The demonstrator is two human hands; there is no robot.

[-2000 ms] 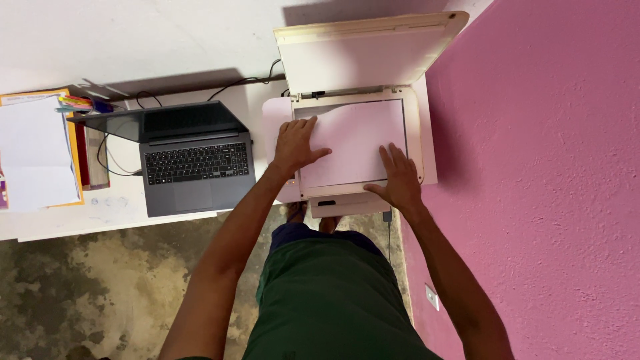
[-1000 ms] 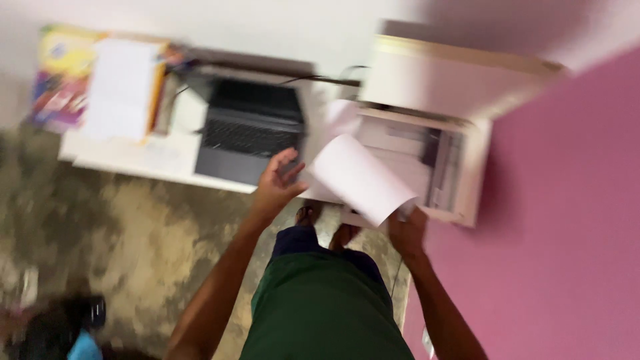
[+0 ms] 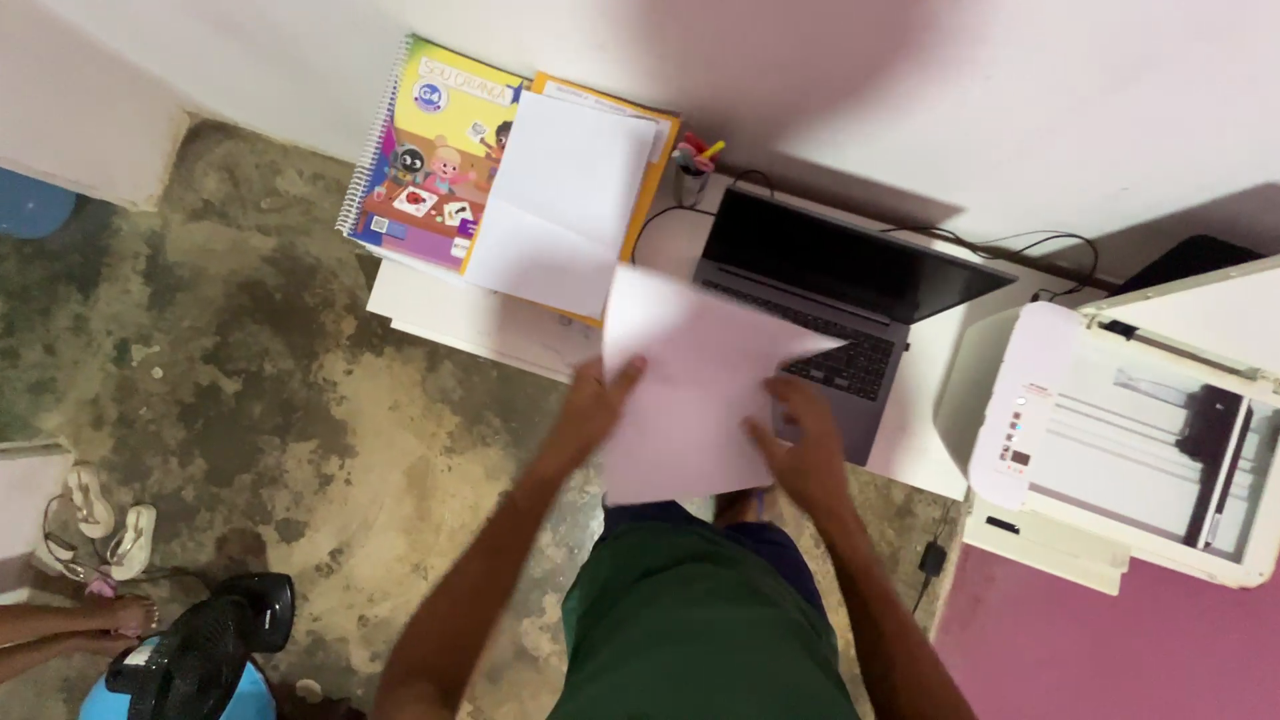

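Observation:
A white sheet of paper (image 3: 690, 400) hangs in front of my body, its upper right corner over the keyboard of an open laptop (image 3: 860, 270). My left hand (image 3: 603, 400) grips its left edge, thumb on the face of the sheet. At the right edge is my right hand (image 3: 805, 440), blurred, with fingers at the paper; whether they close on it I cannot tell. To the right, the flatbed printer-scanner (image 3: 1030, 400) has its lid (image 3: 1215, 315) raised and bare glass. Left of the laptop, white paper (image 3: 565, 200) lies on an orange-edged folder (image 3: 650, 190).
A spiral-bound book (image 3: 440, 150) lies at the left of the white desk (image 3: 480, 315). A pen cup (image 3: 692, 175) and cables (image 3: 1050, 240) are near the wall. Sandals (image 3: 130, 540), a black-and-blue object (image 3: 200, 660) and another person's feet or hands (image 3: 110, 620) are at lower left.
The paper was flat on the scanner glass under both hands; it has come off and moved left to the laptop's front. The view has shifted left.

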